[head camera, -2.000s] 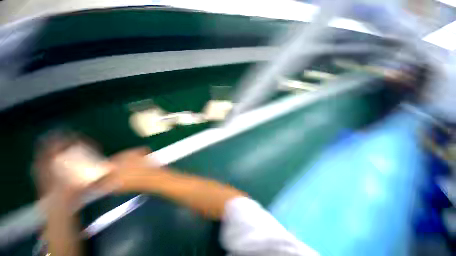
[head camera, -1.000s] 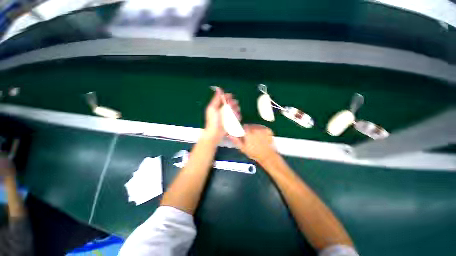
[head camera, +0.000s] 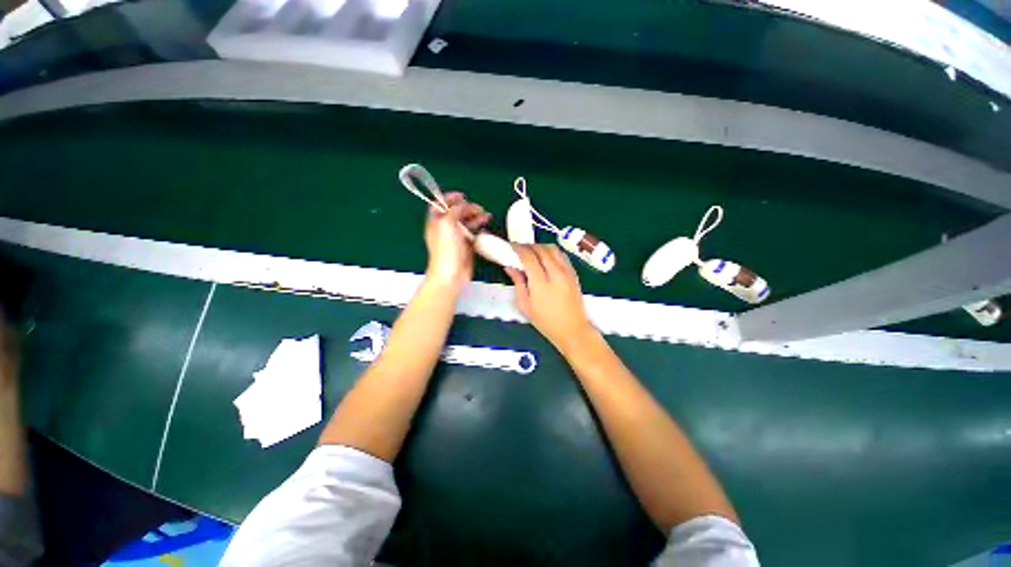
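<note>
A cream-white handheld unit (head camera: 498, 250) is held between my two hands above the pale rail. Its cord loop (head camera: 420, 186) sticks up past my left fingers. My left hand (head camera: 452, 235) holds the loop end, and my right hand (head camera: 545, 285) holds the other end; part of the unit is hidden by the fingers. Just beyond my right hand, another cream unit (head camera: 520, 219) lies on the dark green belt, corded to a white piece with brown and blue patches (head camera: 586, 249). Farther right lies a similar unit (head camera: 671, 260) beside a patched piece (head camera: 734, 280).
A silver adjustable wrench (head camera: 488, 358) lies on the green bench, partly under my left forearm. White slips (head camera: 285, 392) lie to its left. A pale rail (head camera: 654, 321) divides bench and belt. A slanted grey post (head camera: 865, 290) stands right. A white compartment tray (head camera: 324, 33) is on the far ledge. Another person's arm shows far left.
The held unit is tilted flatter, and its cord loop now shows clearly above my left hand. The view has shifted, the unit at the left of the belt is out of view, and another piece shows far right.
</note>
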